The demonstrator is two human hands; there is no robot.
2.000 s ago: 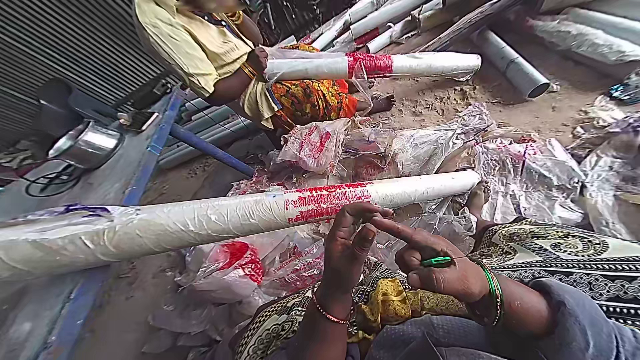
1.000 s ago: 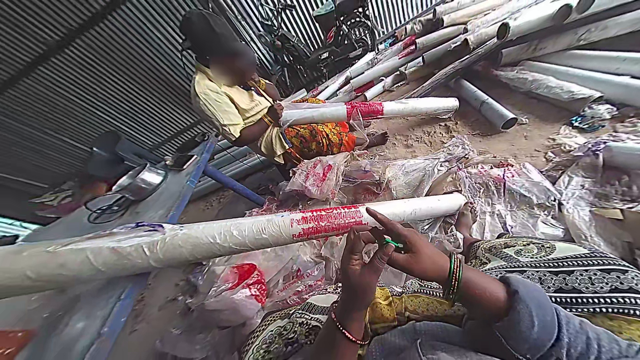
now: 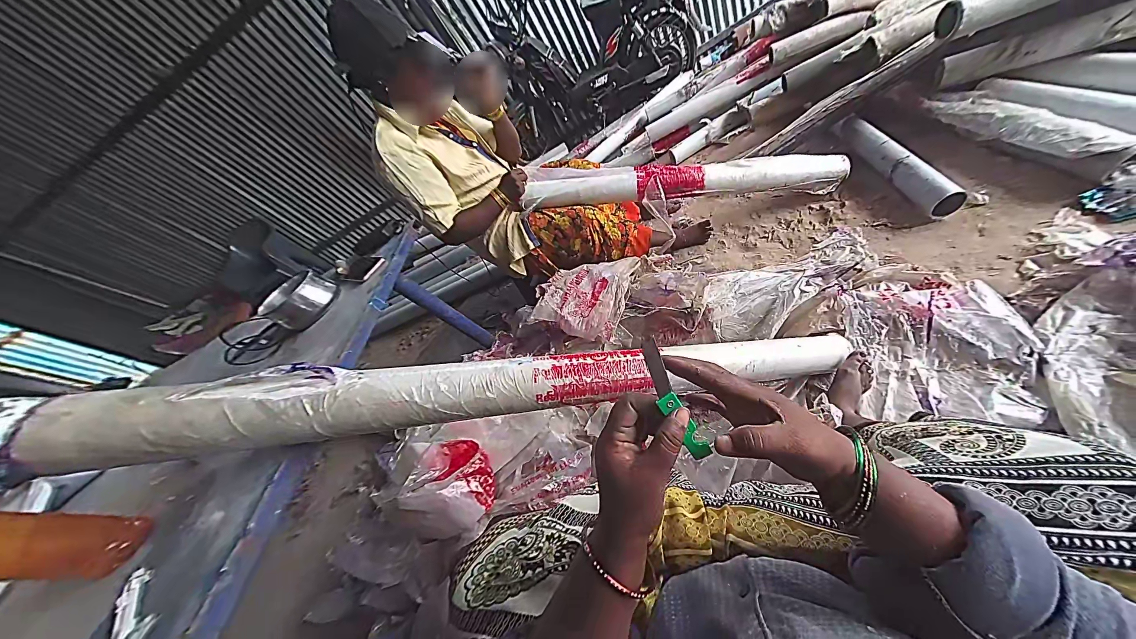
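Note:
In the head view, my left hand [image 3: 635, 453] grips the green handle of a small knife [image 3: 679, 417] between thumb and fingers, its dark blade pointing up. Close on the right, my right hand [image 3: 768, 426] has its fingers spread, thumb near the handle's lower end; whether it touches the knife I cannot tell. Behind both hands a long white roll [image 3: 426, 390] in clear plastic film with red print slants across the view. Its left part lies over the table, and its right end is near a bare foot [image 3: 852, 386].
Crumpled printed plastic film [image 3: 772, 293] covers the ground around the roll. A blue-edged table [image 3: 257, 524] stands left with a metal pot [image 3: 300, 302]. Beyond, a seated person [image 3: 453, 169] has another wrapped roll [image 3: 683, 182] across the lap. Pipes [image 3: 901, 164] and a motorcycle [image 3: 648, 44] are further back.
The knife now shows with its blade up in my left hand; two seconds ago a green item was at my right hand. The view has tilted up. The other person has raised a hand.

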